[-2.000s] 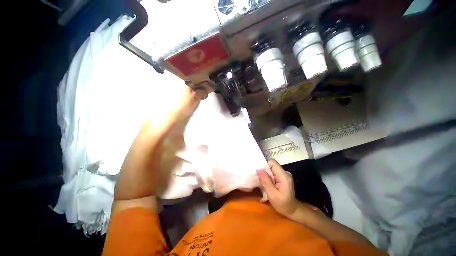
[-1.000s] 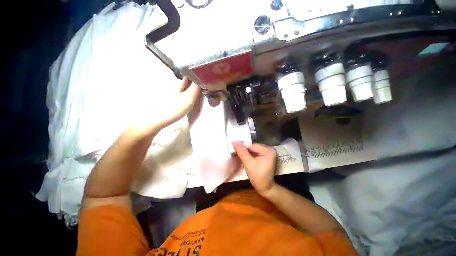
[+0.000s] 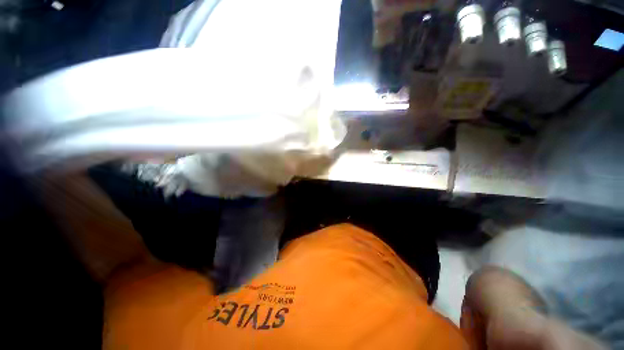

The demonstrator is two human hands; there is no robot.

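Note:
White fabric [image 3: 171, 102] spreads across the upper left as a blurred, overexposed band. Its right end lies at the left of the machine's bright metal plate [image 3: 373, 97]. My left forearm [image 3: 92, 222] reaches up to the fabric's left part; my left hand is lost in blur and white glare, so its hold cannot be told. My right hand [image 3: 506, 301] is low at the right edge of the orange shirt, blurred, beside a grey-white fabric heap. Its fingers cannot be made out.
The machine's white knobs [image 3: 508, 26] are at the upper right, above a yellow label [image 3: 469, 93]. The pale table edge with printed marks [image 3: 397, 169] runs below the plate. The grey-white fabric heap [image 3: 547, 260] lies at the right.
My left arm has swung away from the needle area to the left, and white fabric has swept left. My right hand has left the fabric and moved down right. The view has shifted.

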